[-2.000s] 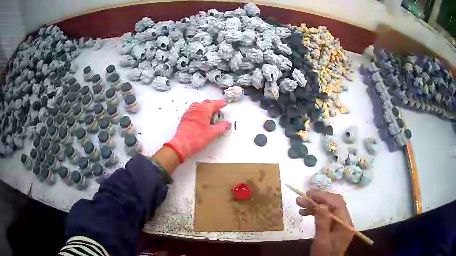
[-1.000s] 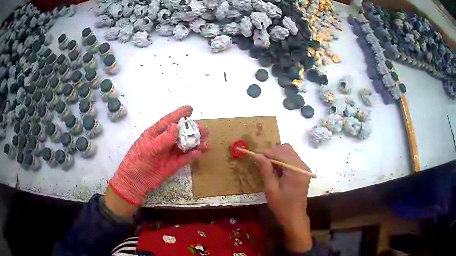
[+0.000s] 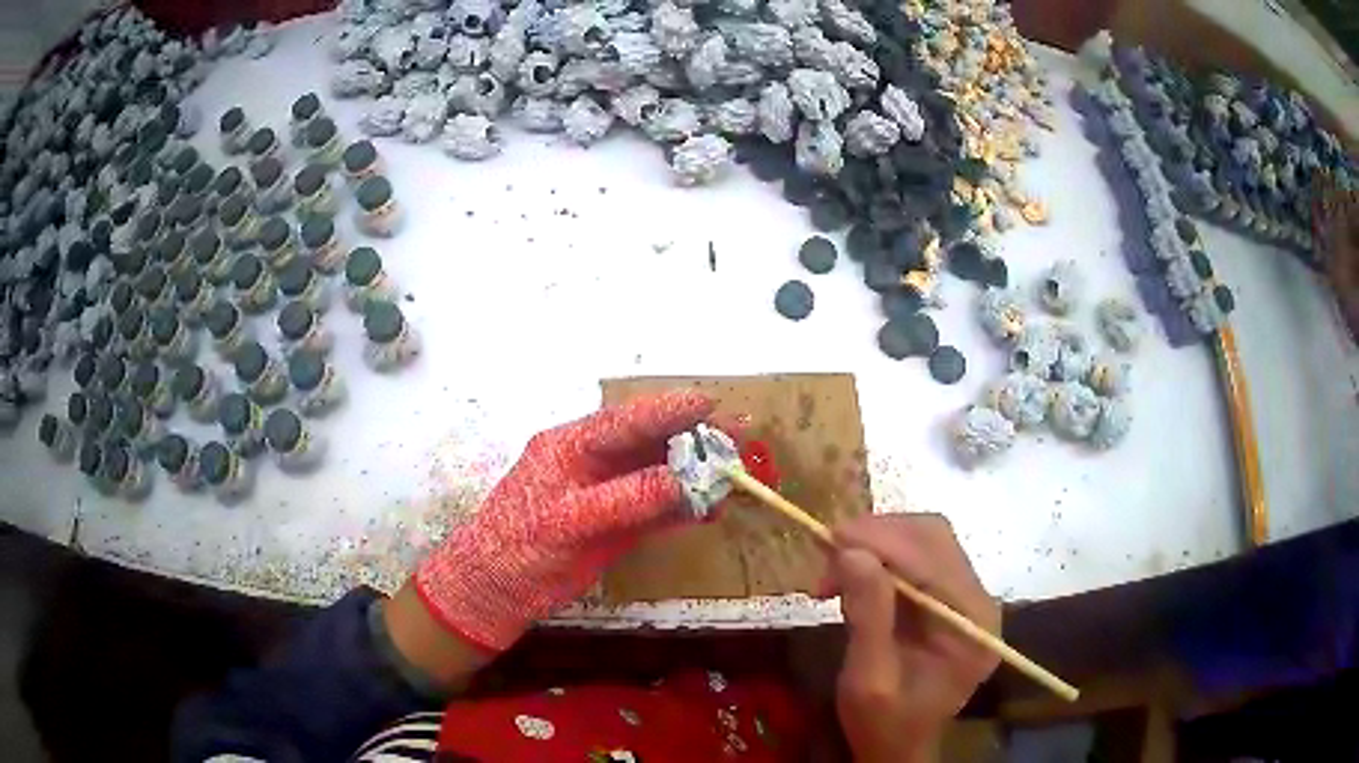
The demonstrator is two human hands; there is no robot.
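Note:
My left hand (image 3: 559, 514), in a red-pink knit glove, holds a pale grey lumpy casting (image 3: 701, 468) between its fingers above the cardboard pad (image 3: 656, 571). My bare right hand (image 3: 912, 619) grips a thin wooden stick (image 3: 954, 614). The stick's upper left end touches or overlaps the casting; whether it is inside the hole I cannot tell. The red glue cap (image 3: 762, 465) on the pad is partly hidden behind the casting and stick.
Grey castings (image 3: 596, 67) are heaped at the back, beside dark discs (image 3: 817, 254) and yellow-orange inserts (image 3: 976, 112). Assembled pieces (image 3: 224, 321) stand at left. A small grey-white cluster (image 3: 1073, 406) and a wooden strip (image 3: 1242, 440) lie at right. Fingers (image 3: 1337, 224) show at the far right edge.
My left hand has first brought a casting from the back toward me, then moved right over the pad. The stick has moved from the red cap to the casting.

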